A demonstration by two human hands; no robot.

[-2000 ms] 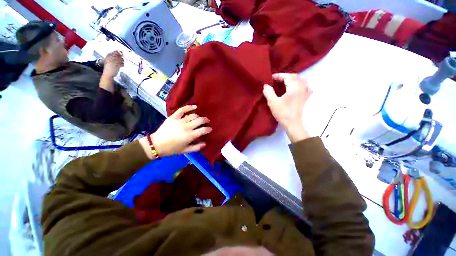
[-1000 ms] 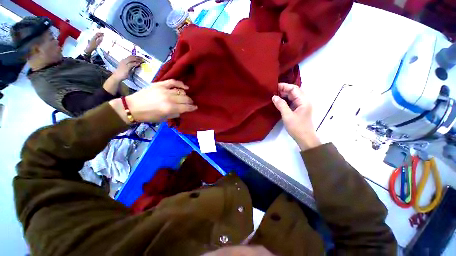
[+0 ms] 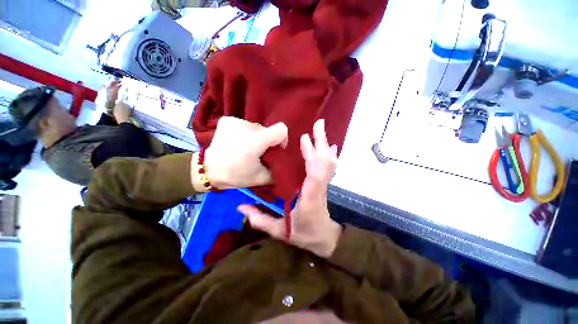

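Note:
A dark red garment point(image 3: 279, 82) lies bunched at the table's front edge, left of the sewing machine. My left hand point(image 3: 237, 152) grips a fold of it, thumb towards the right. My right hand point(image 3: 304, 202) is at the garment's near right corner, palm turned up and fingers spread, with a thin red strand point(image 3: 288, 218) hanging across the palm. The white label seen earlier does not show.
The sewing machine point(image 3: 469, 63) stands right. Red-handled scissors point(image 3: 511, 171), a yellow handle point(image 3: 547, 168) and a small red item point(image 3: 541, 214) lie near it. A blue crate point(image 3: 201, 223) is below. A person point(image 3: 89, 142) sits left beside another machine point(image 3: 155, 54).
My right hand has moved down and left and opened palm up. My left hand has moved right onto a fold. The white label has gone from view and a red strand now hangs down.

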